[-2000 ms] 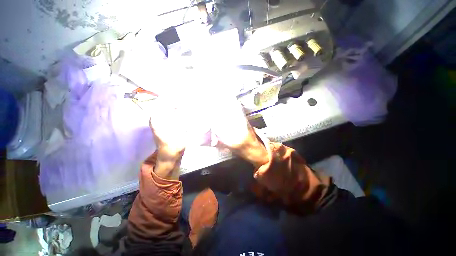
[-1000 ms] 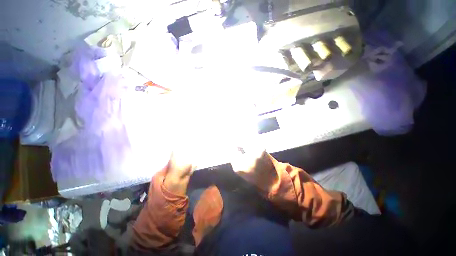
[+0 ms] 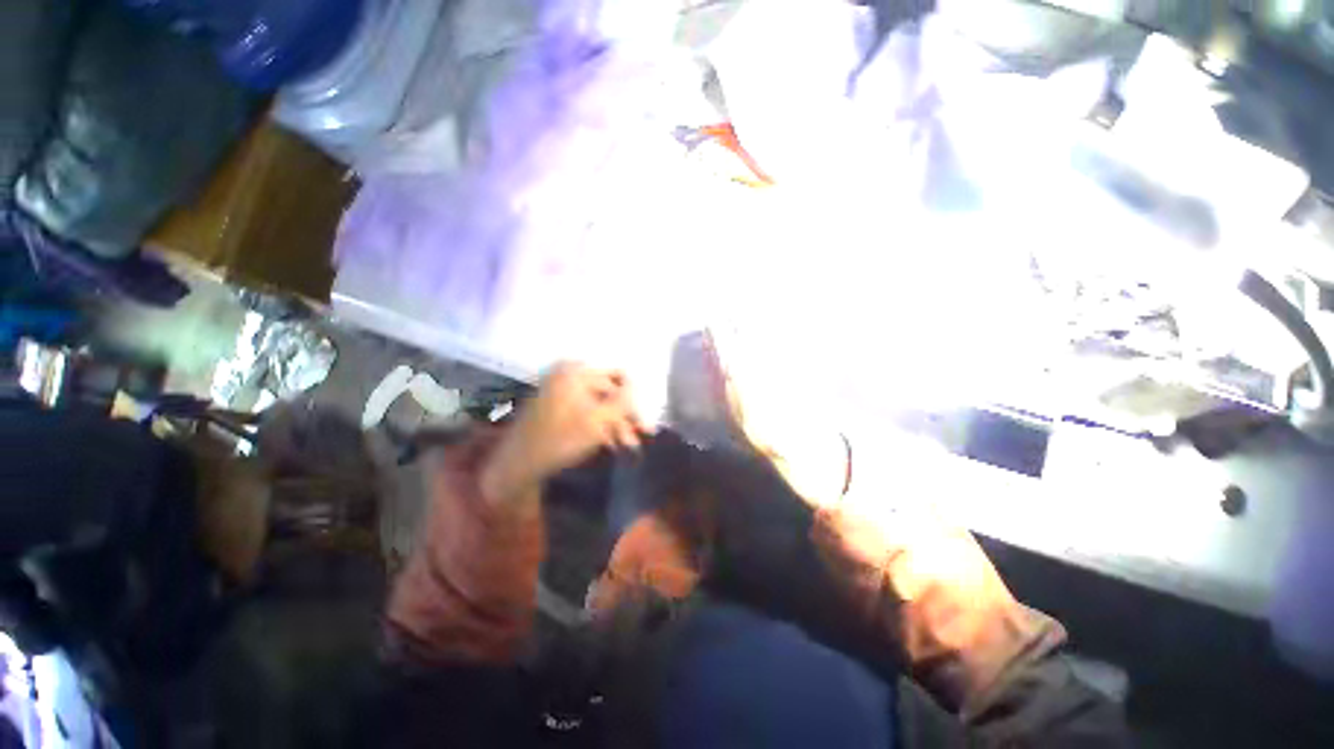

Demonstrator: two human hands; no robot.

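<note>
My left hand [image 3: 578,420] is above my lap just off the table's front edge, with fingers bent; whether it pinches anything is unclear. My right hand [image 3: 764,436] reaches over the table edge, its fingers mostly lost in the lamp glare. A small greyish-lilac patch [image 3: 699,384], perhaps a thin fabric piece, shows between the hands, against the right hand's side. Whether the right fingers grip it cannot be told. A lilac heap [image 3: 446,242] lies on the table's left part. The machine's needle area is not discernible in the glare.
Red-orange handles [image 3: 732,151] lie near the lilac heap. The table's front edge [image 3: 439,345] runs beside my hands. A brown carton [image 3: 271,212] stands left of the table. Pale scraps [image 3: 413,392] lie below. Metal machine parts [image 3: 1119,315] and a curved dark tube [image 3: 1290,334] are at right.
The view has swung left and down, so the table contents appear farther right. My left hand has come off the bright tabletop and now shows over my lap, farther from the right hand.
</note>
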